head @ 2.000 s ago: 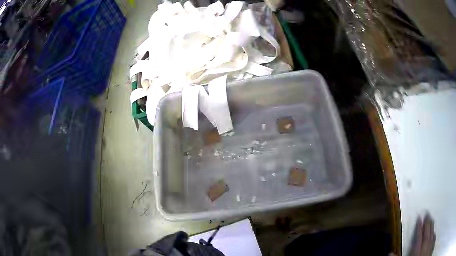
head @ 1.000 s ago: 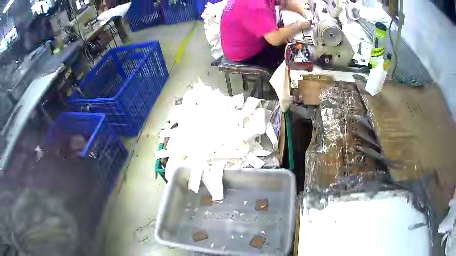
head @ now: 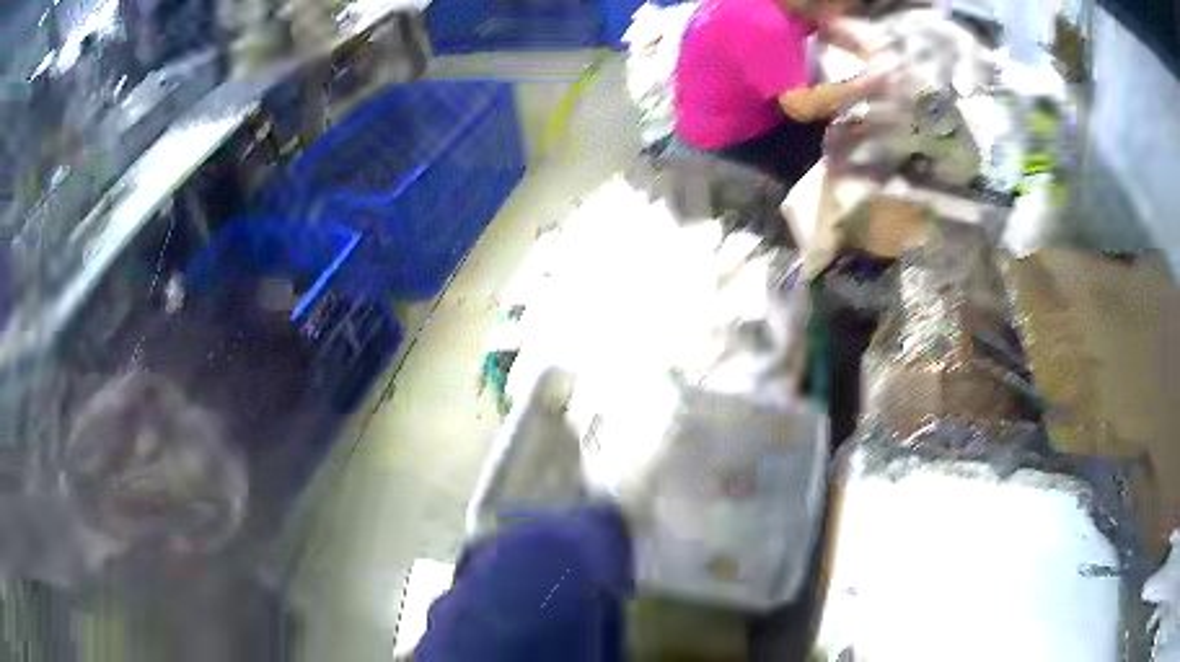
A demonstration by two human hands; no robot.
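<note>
No hand of mine shows in this blurred view. A clear grey plastic bin (head: 731, 517) lies nearest in front of me, with small brown scraps blurred in its bottom. Its left part is partly hidden by a dark navy shape (head: 537, 588), which looks like my trouser leg. A heap of white strips (head: 647, 291) lies just beyond the bin, and some hang over its far edge. A bit of green crate edge (head: 498, 369) shows at the heap's left side.
A white tabletop (head: 977, 563) is at right, with a plastic-wrapped brown bundle (head: 951, 349) behind it and brown cardboard (head: 1093, 356) beside that. Blue crates (head: 434, 175) stand on the floor at left. A person in a pink top (head: 738, 71) sits at the back.
The view has lifted and shifted left, so the bin and heap sit further right than one second ago. The navy shape has come in over the bin. The hand seen earlier at lower right is gone.
</note>
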